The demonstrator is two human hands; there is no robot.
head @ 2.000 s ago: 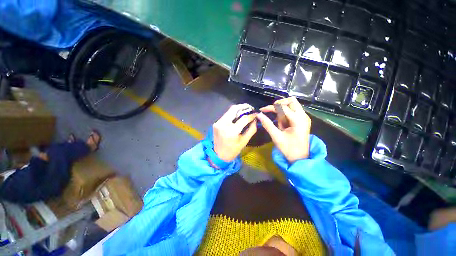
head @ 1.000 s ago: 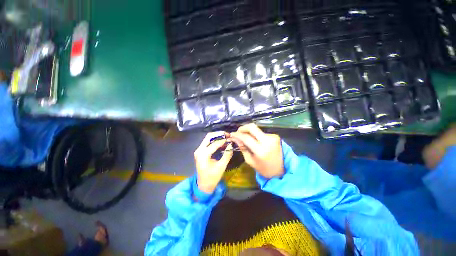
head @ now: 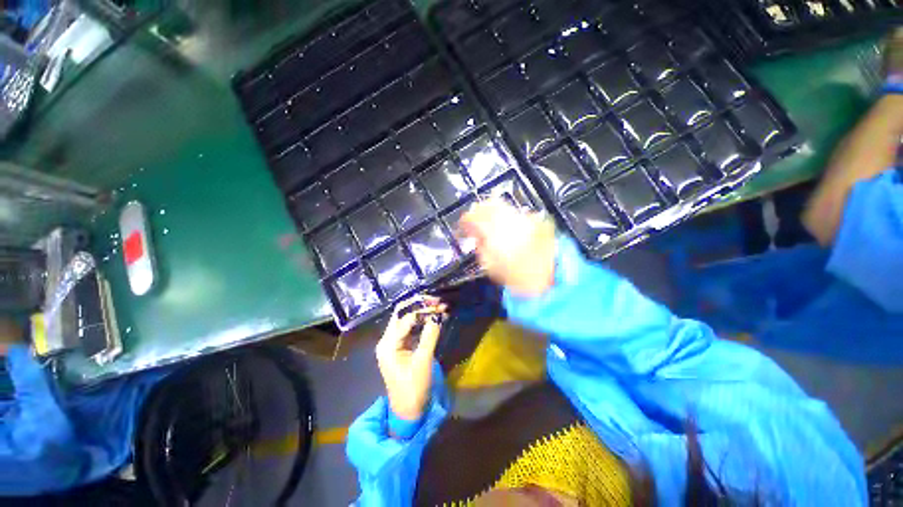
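My left hand [head: 406,361] is in front of the bench edge, with a small dark part [head: 424,312] pinched between its fingertips. My right hand [head: 510,243] is blurred and lies over the near right corner pockets of a glossy black blister tray [head: 391,218]. Its fingertips point down to the left; whether they hold anything cannot be told. The hand hides part of the pockets under it. White glare shows in the tray's nearer pockets.
A second black tray [head: 634,129] adjoins on the right. A white object with a red patch [head: 137,248] lies left on the green bench [head: 213,238]. Another person's arm [head: 861,158] is at the right. A wheelchair wheel [head: 228,436] stands below the bench, left.
My right hand has left my left hand and moved up over the tray. My left hand still holds the small part. The view has turned, and the bench appears tilted.
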